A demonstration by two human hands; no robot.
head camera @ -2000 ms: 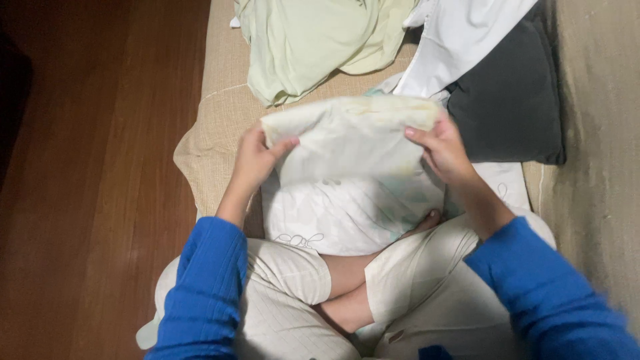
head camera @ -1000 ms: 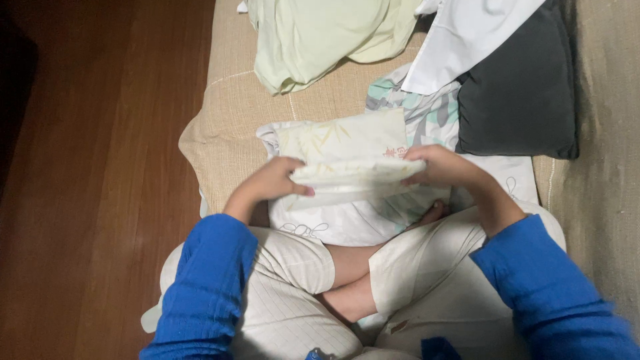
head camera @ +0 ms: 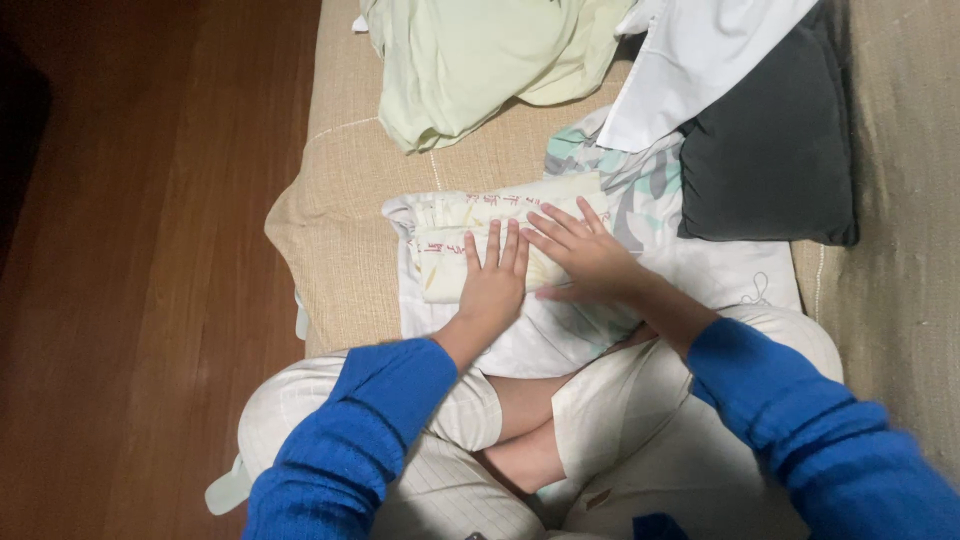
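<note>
A cream cloth with a leaf print and red writing (head camera: 442, 281) lies folded in layers in front of my crossed legs. Flat on its near layer rests my left hand (head camera: 495, 281), fingers slightly spread. My right hand (head camera: 585, 251) lies on the cloth's right part, fingers apart, its tips reaching toward the far layer. Neither hand grips the cloth. Beneath it is a white fabric with a grey and green pattern (head camera: 525, 352), partly over my lap.
Pale green cloth (head camera: 465, 67) lies at the far side of the beige woven cover (head camera: 352, 187). A white cloth (head camera: 675, 75) overlaps a dark grey cushion (head camera: 772, 142) at the right. Wooden floor (head camera: 150, 300) runs along the left, with a pale slipper (head camera: 229, 487) near my knee.
The cream cloth was held up between both hands, then its near edge was folded over. Now it lies down, both hands have let go of its edge and rest spread on top.
</note>
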